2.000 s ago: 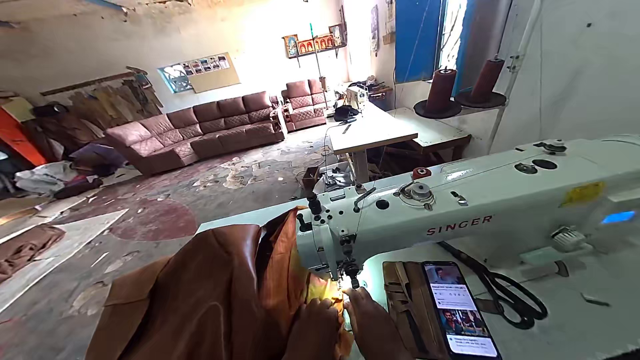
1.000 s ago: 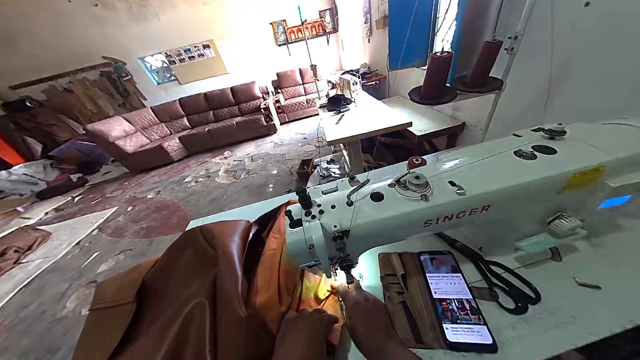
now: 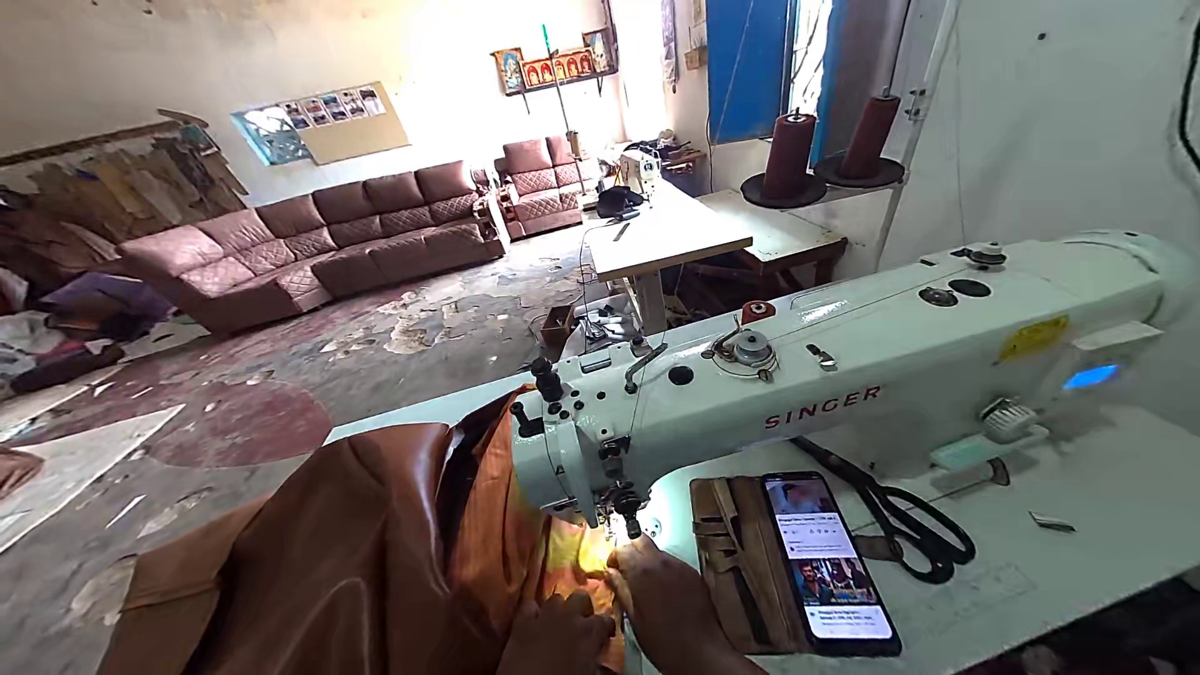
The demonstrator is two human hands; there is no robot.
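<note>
A white Singer sewing machine (image 3: 825, 394) spans the right side, its lamp lighting the needle area. Under and left of its head lies brown leather-like material (image 3: 347, 534) with an orange lining (image 3: 492, 525), draped in large folds over the table's left edge. My left hand (image 3: 567, 630) has curled fingers closed on the lining just in front of the presser foot. Beside the needle, my right hand (image 3: 661, 595) grips the edge of the lit fabric with its fingertips. The needle tip and seam are hidden by the hands and the machine head.
An open brown wallet (image 3: 741, 572) and a lit smartphone (image 3: 830, 562) lie right of my right hand. Black-handled scissors (image 3: 900, 520) rest behind them. Two maroon thread cones (image 3: 790, 159) stand at the back. Another sewing table (image 3: 670, 230) and a quilted sofa (image 3: 375, 234) are farther off.
</note>
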